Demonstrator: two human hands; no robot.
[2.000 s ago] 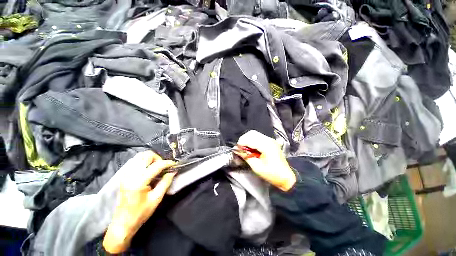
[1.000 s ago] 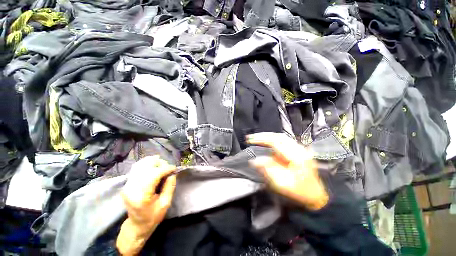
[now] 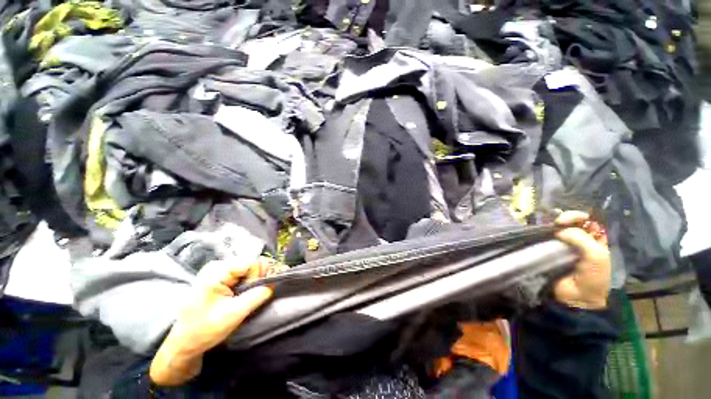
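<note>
A black-grey denim jacket (image 3: 405,261) is stretched between my hands in front of me, with a stitched seam along its upper edge and a paler band below. My left hand (image 3: 214,316) pinches its left end between thumb and fingers. My right hand (image 3: 581,261) grips its right end. A bit of red shows at the fingers of my right hand; the tool there is mostly hidden. Part of the dark cloth hangs below towards my lap and is blurred.
Heaped grey and black denim jackets (image 3: 187,148) fill the table, with yellow-gold patches and small buttons showing. A green plastic crate (image 3: 630,351) is at lower right. Orange cloth (image 3: 477,347) shows below the stretched jacket. A blue surface is at lower left.
My right hand has moved far to the right and now grips the jacket edge, which is pulled taut. One second ago it was blurred over the cloth with its fingers spread. Orange cloth now shows below.
</note>
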